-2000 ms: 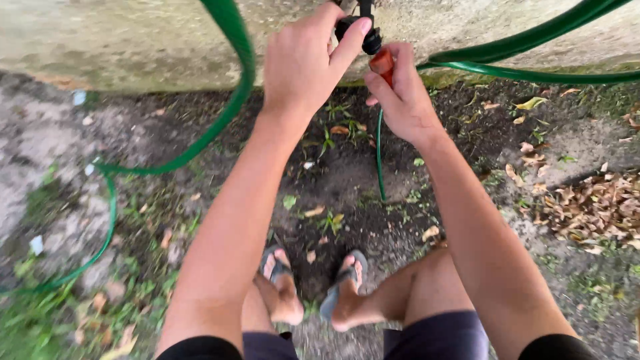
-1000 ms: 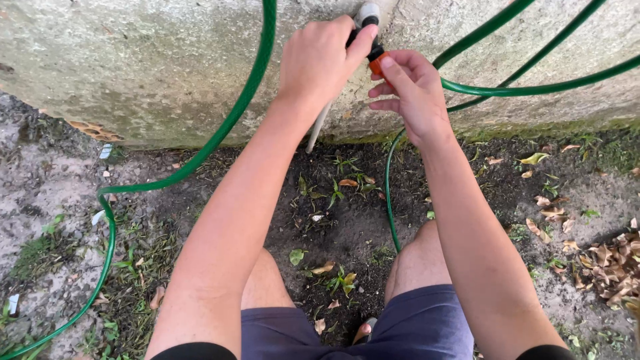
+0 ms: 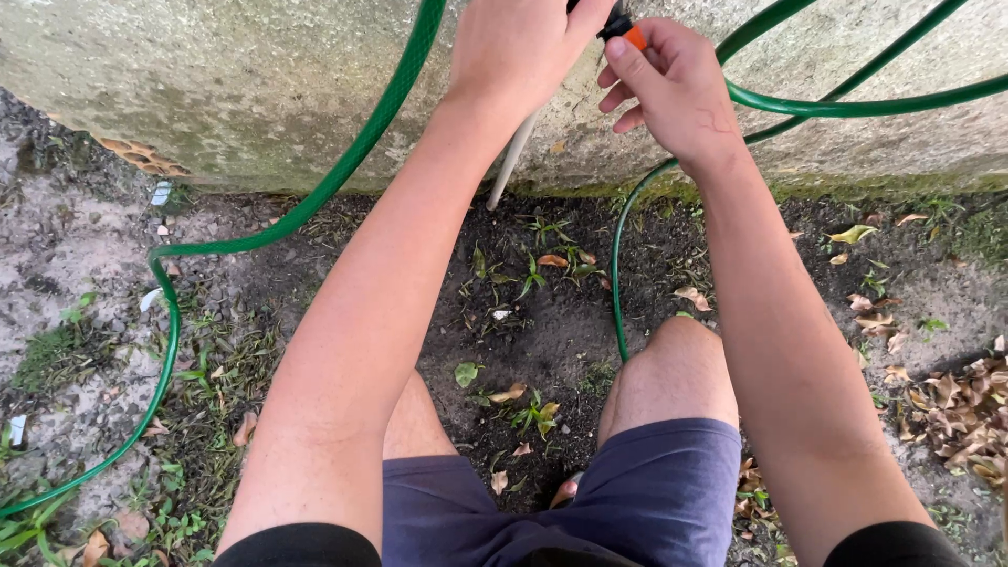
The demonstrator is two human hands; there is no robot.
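Note:
At the top edge of the head view, my left hand [image 3: 516, 51] is wrapped around a black fitting, largely hidden by the fingers and the frame's edge. My right hand [image 3: 673, 87] pinches the orange part of a hose connector [image 3: 632, 36] between thumb and forefinger; its other fingers are spread loosely. The orange part meets the black piece beside my left fingers. A green garden hose [image 3: 370, 118] hangs left of my left forearm. More green hose [image 3: 866, 102] loops to the right, behind my right hand.
A rough, mossy concrete wall [image 3: 276, 102] stands before me. A pale thin pipe [image 3: 512, 161] slants down to its foot. Thin green hose [image 3: 618, 276] reaches the soil beside my knee. Dry leaves [image 3: 965, 409] are piled at the right; small white fragments [image 3: 161, 193] lie at the left.
Both hands stay at the fitting and connector. My knees have come forward over the ground from a stance with both feet showing. The view has shifted, with more wall in it.

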